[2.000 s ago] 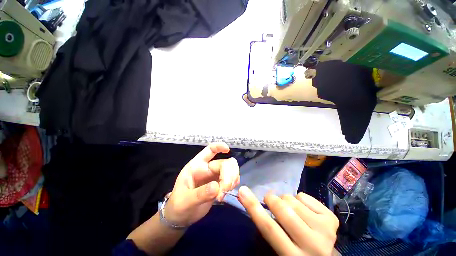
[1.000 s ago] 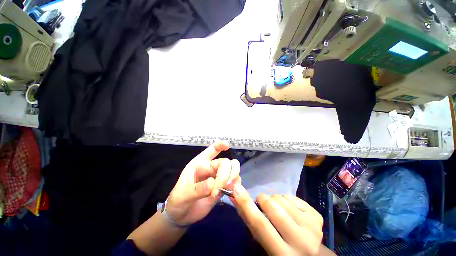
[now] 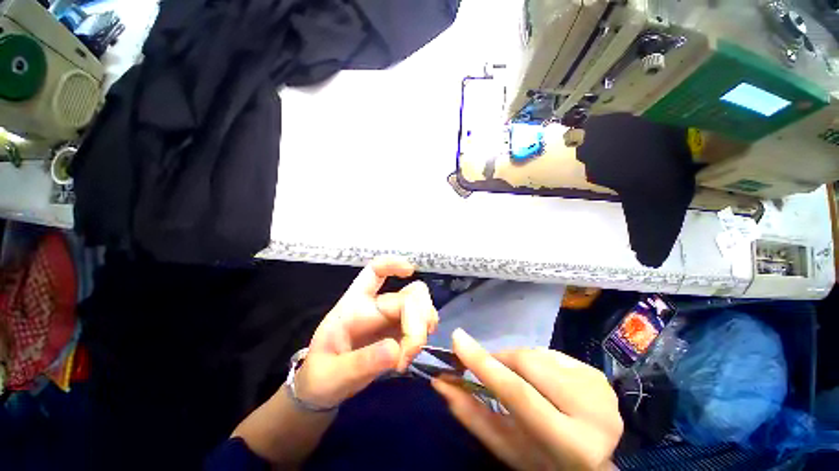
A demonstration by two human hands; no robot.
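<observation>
My right hand (image 3: 538, 400) holds small dark thread snips (image 3: 446, 366), their thin blades pointing left at my left fingertips. My left hand (image 3: 368, 345) is raised over my lap, index finger extended, thumb and another finger nearly together by the blade tip. Whether anything tiny is pinched there cannot be seen. A black garment (image 3: 193, 138) lies heaped on the white table left of the sewing machine (image 3: 635, 55). A black cut piece (image 3: 644, 175) hangs over the machine bed under the arm.
The white table's front edge (image 3: 478, 269) has printed marks. A lit smartphone (image 3: 639, 327) and a blue plastic bag (image 3: 731, 373) lie in the crate at lower right. Another machine with a green wheel (image 3: 20, 66) stands at far left. Black cloth (image 3: 184, 340) hangs below the table.
My right hand has turned and moved slightly right, and more of the snips shows between its fingers. My left hand has stayed nearly in place. The phone's picture has changed.
</observation>
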